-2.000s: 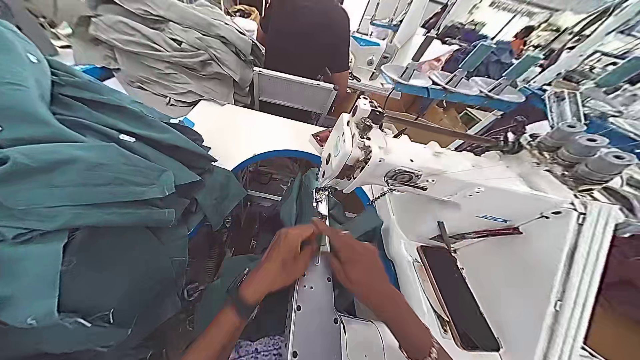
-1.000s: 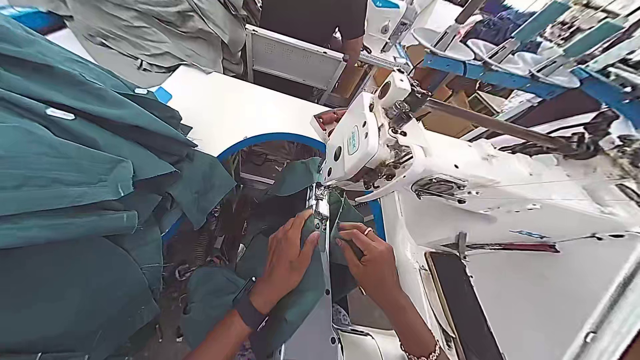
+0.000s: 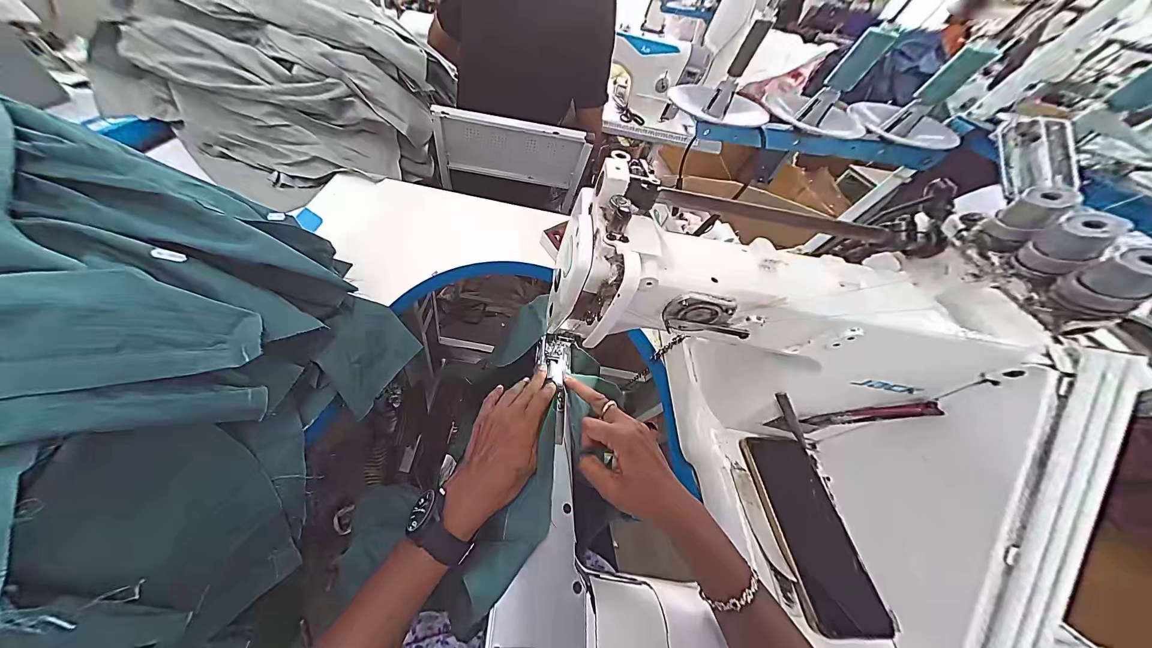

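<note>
A white feed-off-the-arm industrial sewing machine (image 3: 711,288) has its presser foot (image 3: 555,358) lit over a narrow arm (image 3: 549,576). Dark green fabric (image 3: 517,531) lies along that arm and runs up to the foot. My left hand (image 3: 504,445), with a black watch on its wrist, rests palm down on the fabric, fingertips just below the foot. My right hand (image 3: 625,450), wearing a ring and a bracelet, points its index finger at the fabric by the foot; its other fingers are curled, and whether they pinch cloth is not clear.
Green cut fabric (image 3: 135,342) is heaped at left, grey fabric (image 3: 270,81) behind it. A phone (image 3: 814,531) and red-handled tweezers or snips (image 3: 864,414) lie on the machine bed. Thread cones (image 3: 1080,238) stand at right. A person in dark clothing (image 3: 535,54) is beyond a white chair back (image 3: 513,148).
Both hands have come closer to the presser foot since one second ago, and my right index finger has extended toward it. Two seconds ago the hands were together on the arm below the foot.
</note>
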